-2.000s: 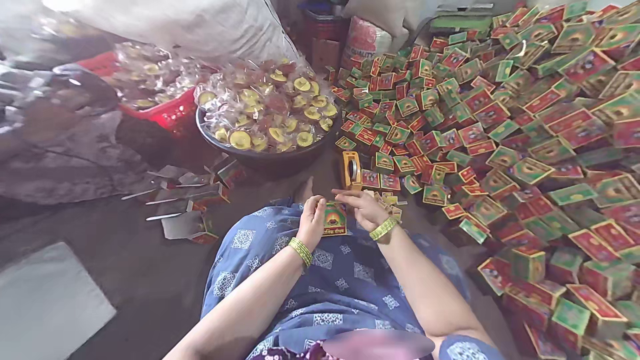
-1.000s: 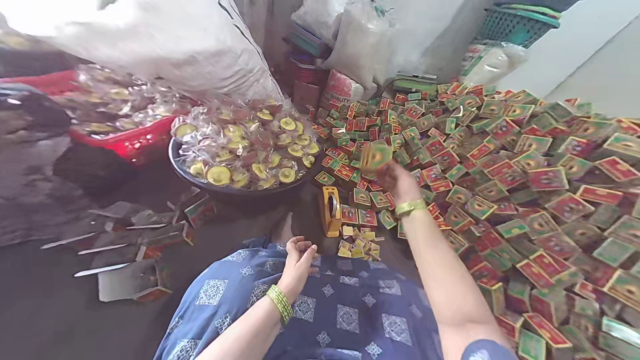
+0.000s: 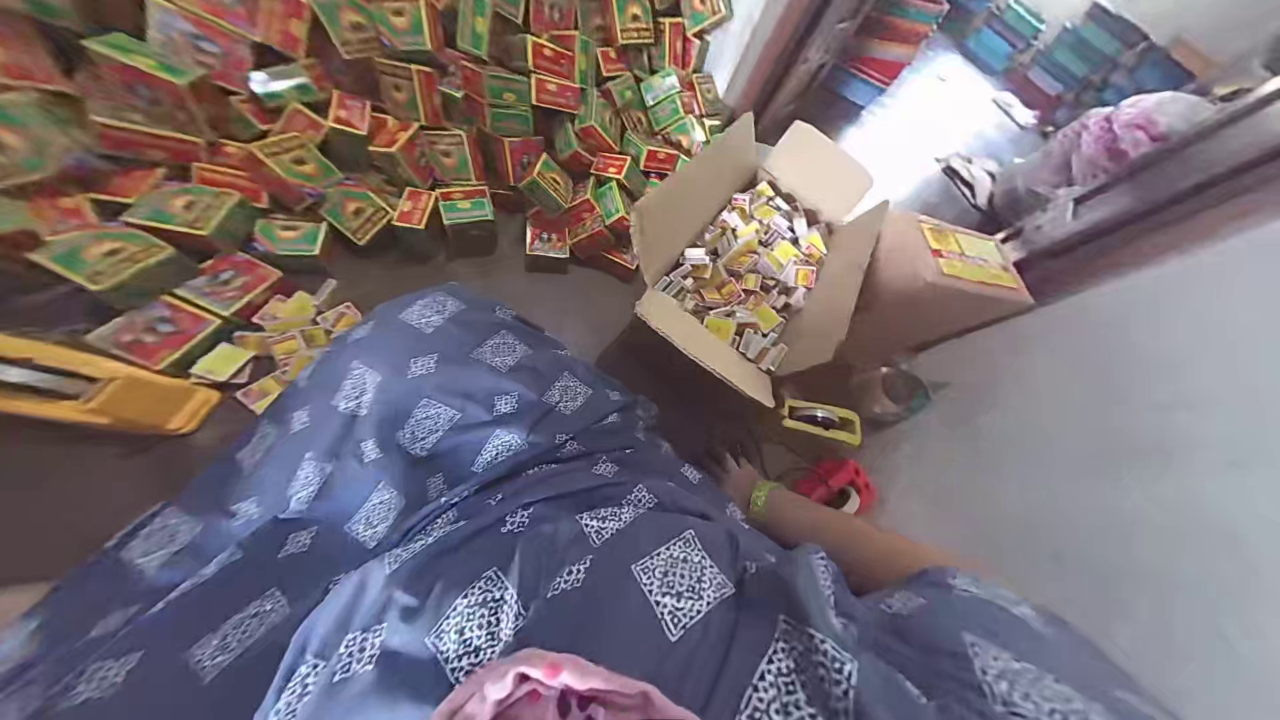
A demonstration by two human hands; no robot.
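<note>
My right hand (image 3: 738, 480) reaches down to the floor beside my lap, just below an open cardboard box (image 3: 700, 340) of small yellow and white boxes (image 3: 755, 265). Its fingers are partly in shadow; I cannot tell whether they touch anything. A red tape dispenser (image 3: 835, 485) and a yellow tape dispenser (image 3: 820, 420) lie near it. My left hand is outside the view; only a bit of skin shows at the left edge. A larger yellow tape dispenser (image 3: 150, 395) lies at the left, beside several small yellow boxes (image 3: 290, 340).
A big heap of red and green printed boxes (image 3: 400, 130) covers the floor ahead. A closed carton (image 3: 900, 290) stands behind the open one, against the grey wall (image 3: 1120, 450). Beyond the doorway are stacked coloured goods (image 3: 1060, 50) and a pink and white bundle (image 3: 1140, 130).
The view has swung far to the right. My right hand, which held a printed box over the heap, is down by the floor. My left hand has left the view.
</note>
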